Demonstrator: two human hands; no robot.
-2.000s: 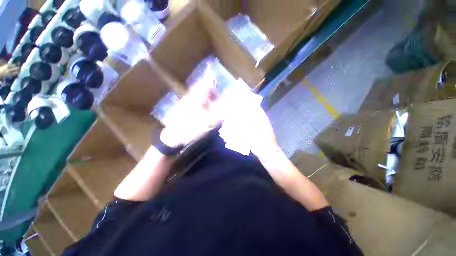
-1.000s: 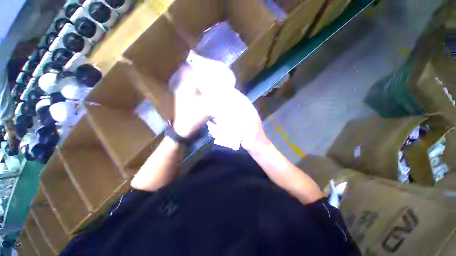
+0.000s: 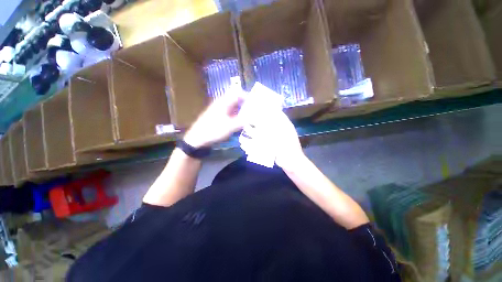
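My right hand (image 3: 275, 135) holds a stack of white flat printed pieces (image 3: 263, 102), overexposed and fanned out above and below the hand. My left hand (image 3: 216, 120), with a dark wristband, is at the stack's upper left; a small white piece (image 3: 235, 82) shows at its fingertips. Both hands are in front of the open brown cartons (image 3: 190, 102). Shiny clear flat bags stand in rows in one carton (image 3: 280, 71) behind my hands and in its neighbours. A white piece (image 3: 166, 129) lies in a carton to the left.
The carton row stands on a green-edged bench (image 3: 385, 114). Black and white rounded units (image 3: 71, 41) are massed at the upper left. A red plastic stool (image 3: 82, 194) is on the floor at left. Floor cartons (image 3: 429, 237) with flat packs are at lower right.
The view has turned, so the carton row now runs more level across the picture, and bagged cartons and the red stool show. The left hand has parted slightly from the stack in the right hand.
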